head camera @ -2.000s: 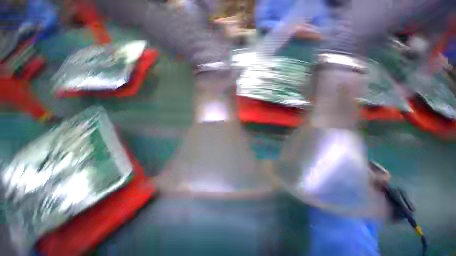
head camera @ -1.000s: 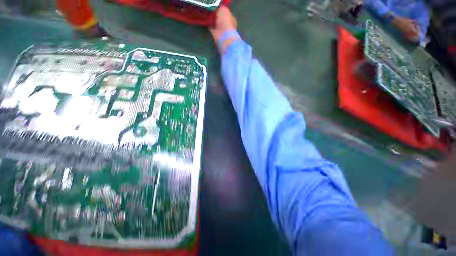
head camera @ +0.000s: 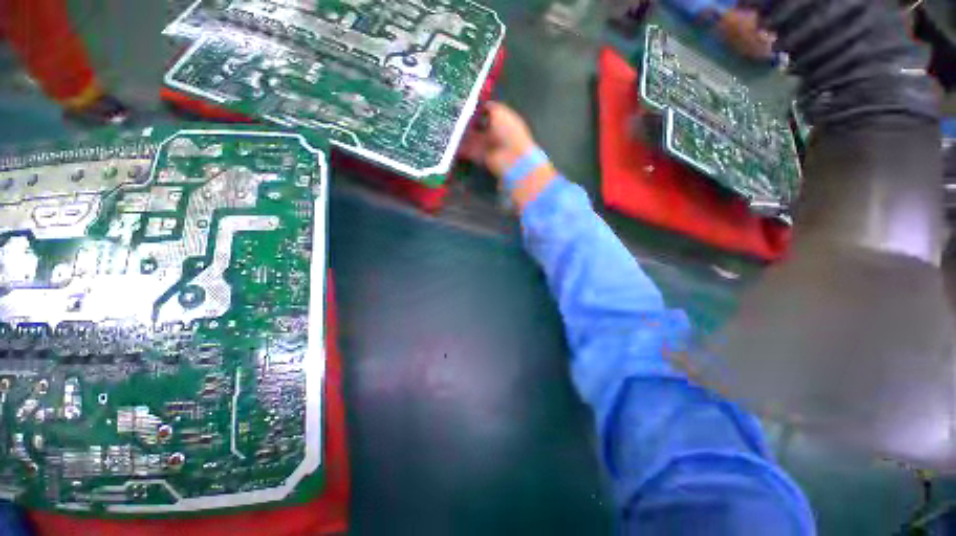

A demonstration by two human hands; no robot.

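My bare right hand (head camera: 503,138), with a light blue wrist band, is at the right edge of the upper green circuit board (head camera: 314,79) and grips the red tray (head camera: 428,196) under it; the fingertips are hidden at the edge. That board lies tilted on its tray at the top. A larger green circuit board (head camera: 275,225) with a white border lies near me at the left, on another red tray (head camera: 337,419), cut off by the picture's left edge. My left hand is not in view; a dark blue patch shows in the lower left corner.
A third board (head camera: 718,131) leans over a red tray (head camera: 671,209) at the upper right. Another person's hand (head camera: 746,34) is behind it. A greyish extraction hood (head camera: 839,335) with a ribbed hose (head camera: 854,52) hangs at the right. A red-orange shape (head camera: 47,52) is top left.
The upper board and its tray have come nearer and further into view, with my right hand at their edge. The near board appears shifted left, and a hood now covers the right side.
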